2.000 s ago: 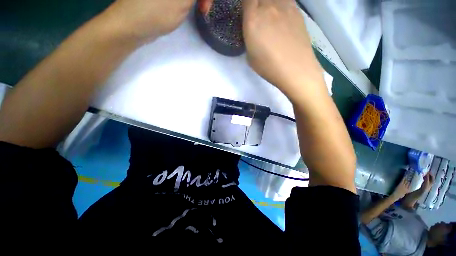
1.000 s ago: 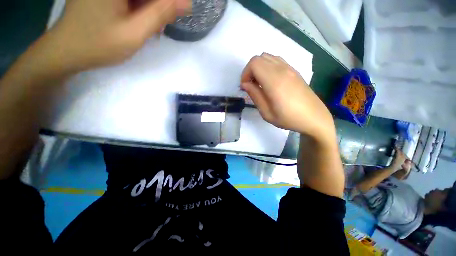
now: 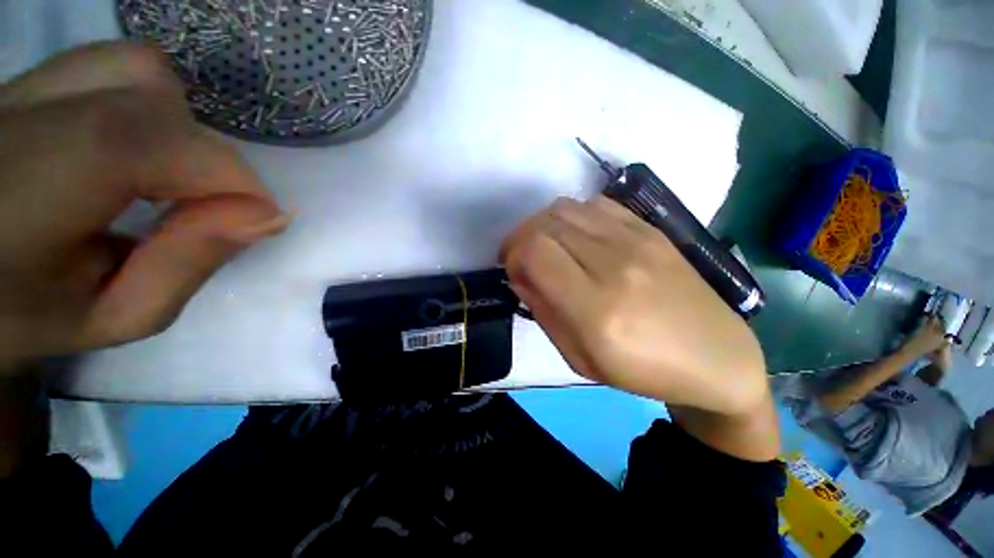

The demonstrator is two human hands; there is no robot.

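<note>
The black device housing (image 3: 420, 354) lies on the white sheet (image 3: 480, 131) near the bench edge, with a yellow rubber band around it and a barcode label facing up. My right hand (image 3: 632, 305) is at its right end, fingers curled; what they hold is hidden. My left hand (image 3: 120, 207), large and blurred at the left, has thumb and fingertips pinched above the sheet; I cannot tell whether a screw is between them. The round grey dish (image 3: 294, 65) of silver screws is at the top left. The electric screwdriver (image 3: 692, 240) lies beyond my right hand, bit pointing up-left.
A blue bin (image 3: 801, 223) of orange rubber bands stands on the green bench top to the right. White foam trays (image 3: 948, 120) are at the upper right. Another person (image 3: 899, 436) works at the far right. A yellow item (image 3: 817, 512) is at the lower right.
My right hand has come down to the device's right end. My left hand has moved from near the dish down and left. The screwdriver now shows, and the dish and device look larger.
</note>
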